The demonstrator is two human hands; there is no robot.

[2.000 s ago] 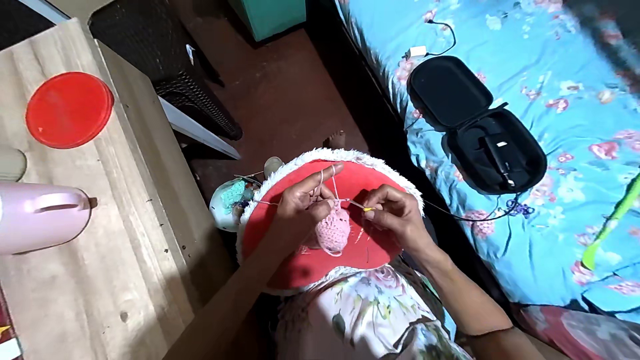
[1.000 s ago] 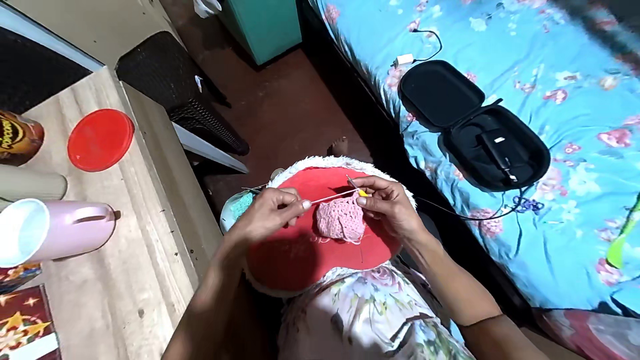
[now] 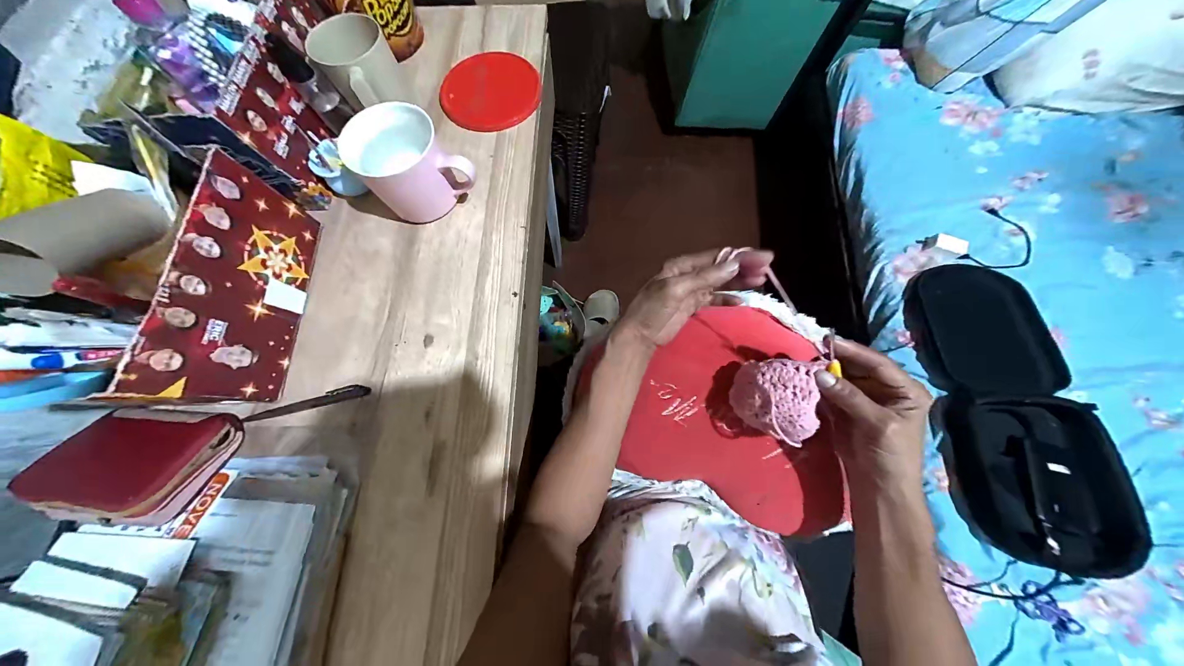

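My right hand [image 3: 874,398] grips a crochet hook with a yellow handle [image 3: 834,368] together with the edge of a pink crocheted piece [image 3: 779,398]. The piece hangs over a red cushion with white fluffy trim [image 3: 684,407] on my lap. My left hand [image 3: 698,291], up and to the left, holds pink yarn [image 3: 780,287] that runs taut from its fingers to the hook. The hook's tip is too small to make out.
At left, a wooden table [image 3: 425,361] holds a pink mug [image 3: 402,166], a red lid [image 3: 490,91] and a red zip wallet [image 3: 129,462]. An open black case [image 3: 990,333] lies on the floral bed [image 3: 1091,240] at right. A basket [image 3: 560,324] stands on the floor.
My left hand has moved up and away from the crocheted piece, drawing out a length of yarn. My right hand still holds the hook and the piece. The view has swung left.
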